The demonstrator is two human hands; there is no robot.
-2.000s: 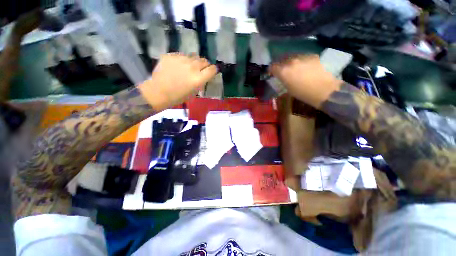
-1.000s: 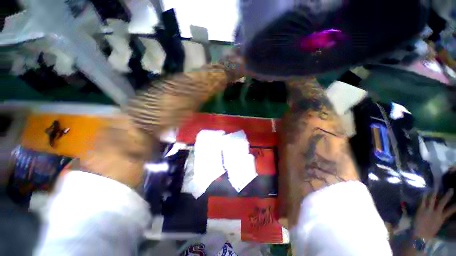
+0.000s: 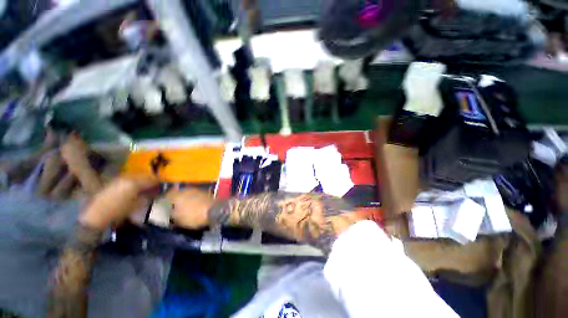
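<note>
My right hand (image 3: 189, 207) reaches across to the table's left part, its tattooed forearm over the printed board. My left hand (image 3: 117, 197) is beside it on the left, blurred. A pale carton flap (image 3: 160, 211) shows between the hands. Blur and overlap hide whether the fingers grip it. Flat black carton blanks (image 3: 247, 177) lie fanned on the board, just beyond my right forearm. Loose white leaflets (image 3: 316, 169) lie spread at the table's centre.
Open cartons with raised flaps (image 3: 294, 87) stand in a row beyond the table. One stands right (image 3: 425, 93), near stacked dark blanks (image 3: 464, 149). White inserts (image 3: 445, 214) lie on brown paper (image 3: 454, 258). Another person's arm (image 3: 78, 158) is left. A black fan (image 3: 367, 25) is above.
Both hands have come back from the far row of cartons to the table's left part. The view has shifted, so the board appears further right. The right forearm now crosses the board.
</note>
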